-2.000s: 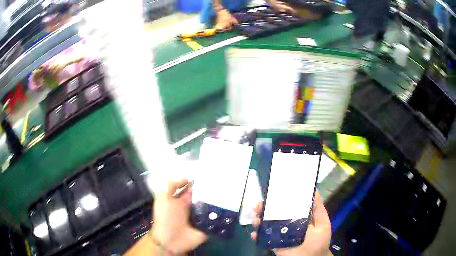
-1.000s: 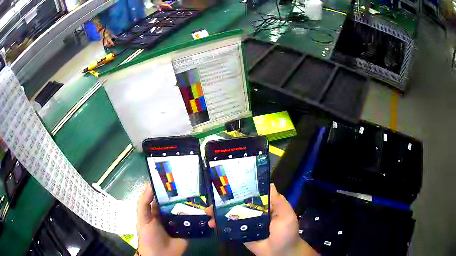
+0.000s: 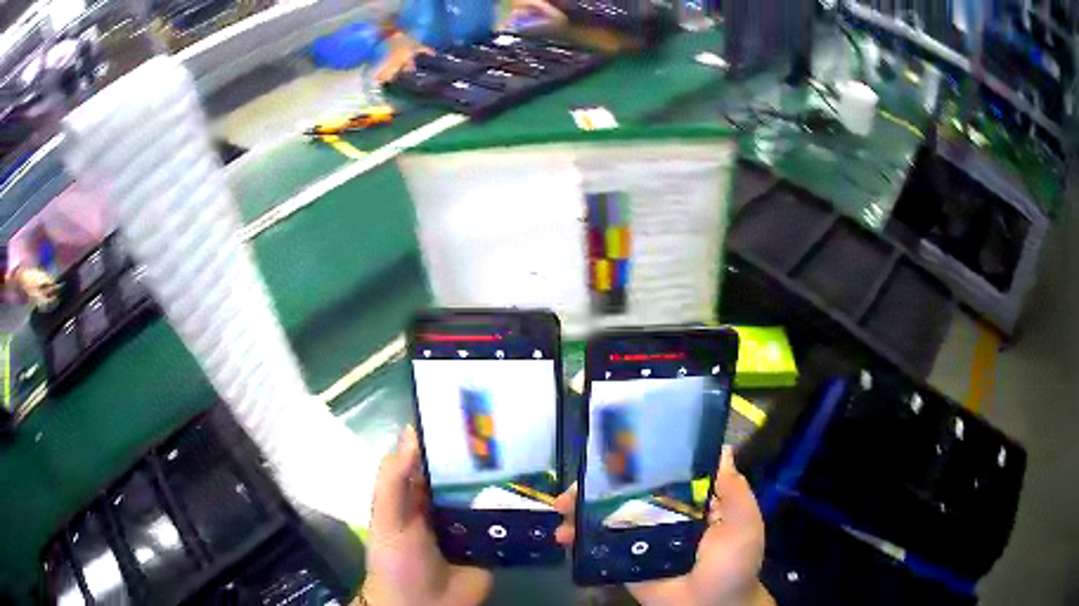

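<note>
My left hand (image 3: 414, 533) holds a smartphone (image 3: 488, 438) upright, screen towards me. My right hand (image 3: 710, 545) holds a second smartphone (image 3: 651, 456) close beside it. Both screens show a live camera picture of the coloured squares, with a red text line at the top and round icons at the bottom. The picture on the right phone is more blurred. The camera test chart (image 3: 509, 231), a white board with a block of coloured squares, stands behind the phones. The phones hide its lower edge.
A label roll (image 3: 201, 249) hangs down at left. A phone tray (image 3: 178, 509) lies lower left; black trays (image 3: 911, 462) lie at right. Yellow-green sticky notes (image 3: 766, 358) sit by the chart. An empty dark tray (image 3: 846, 266) lies behind. Another person's hand (image 3: 402, 59) is at a far tray.
Compared with one second ago, the view has swung, so chart and phones appear further right. Both phones stay in my hands, with a slightly wider gap between them. The pictures on them are blurrier.
</note>
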